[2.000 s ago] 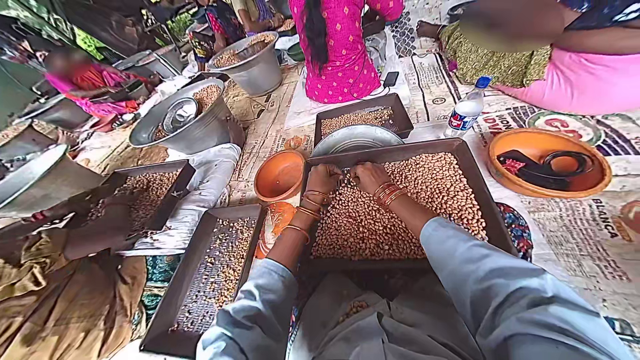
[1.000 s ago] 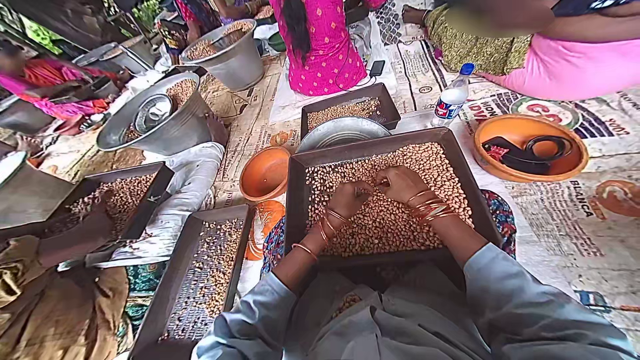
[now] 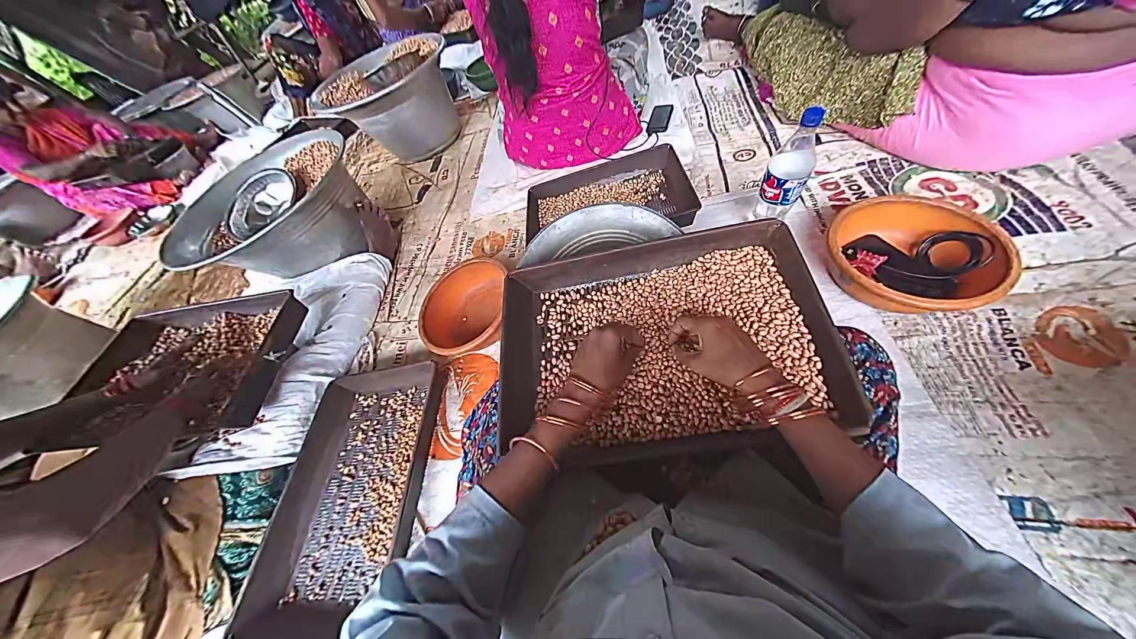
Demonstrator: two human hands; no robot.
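Observation:
A dark rectangular tray [image 3: 688,241] rests over my lap, spread with small tan nuts or seeds [image 3: 657,293]. Over the left part of that layer is my left hand [image 3: 608,355], its fingers curled inward. My right hand [image 3: 717,346] is a short gap away on the right, fingers bent and their tips together, low over the pieces. Whether either hand holds a piece cannot be made out. A round metal plate [image 3: 599,232] lies partly beneath the tray's far edge, before a smaller tray [image 3: 679,182] of similar pieces.
Left of me are an orange bowl [image 3: 461,306] and a slatted tray [image 3: 306,497] with pieces. A co-worker's hands [image 3: 155,382] reach into another tray. Metal tubs [image 3: 302,235] stand farther back. On the right are a plastic bottle [image 3: 790,169] and an orange basin [image 3: 923,213] with dark items.
My hands, close together before, are now farther apart over the nuts or seeds. The lap tray has turned a little.

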